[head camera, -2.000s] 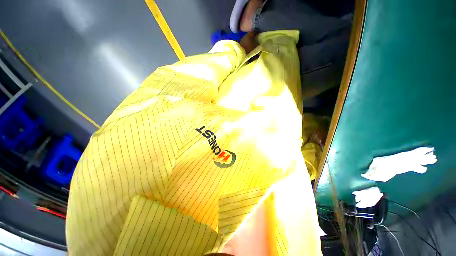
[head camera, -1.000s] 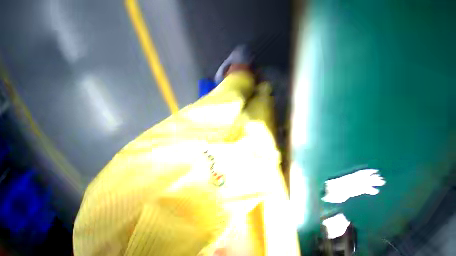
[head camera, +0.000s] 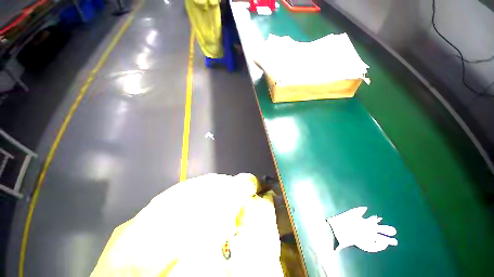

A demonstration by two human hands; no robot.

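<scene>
A white glove [head camera: 363,230] lies on the green-topped bench [head camera: 336,146] near its front edge at the lower right. Its fingers are spread and point right, and a dark line runs along its cuff. It looks flat and empty. My yellow smock [head camera: 200,232] fills the bottom middle, washed out by glare, with a small logo on the chest. The sleeve ends low beside the bench edge in a dark, blurred patch. Neither of my hands can be made out there or on the bench.
A tan carton [head camera: 317,91] under wide white sheets [head camera: 314,58] stands farther up the bench. Beyond are a red item [head camera: 262,5] and a red-rimmed tray [head camera: 301,6]. A person in yellow [head camera: 207,27] is by a blue stool [head camera: 221,63]. Grey floor with yellow lines lies left.
The view has lifted from my lap to look along the bench and aisle. The carton and the person in yellow have come into view. The cables and the second white piece are out of view.
</scene>
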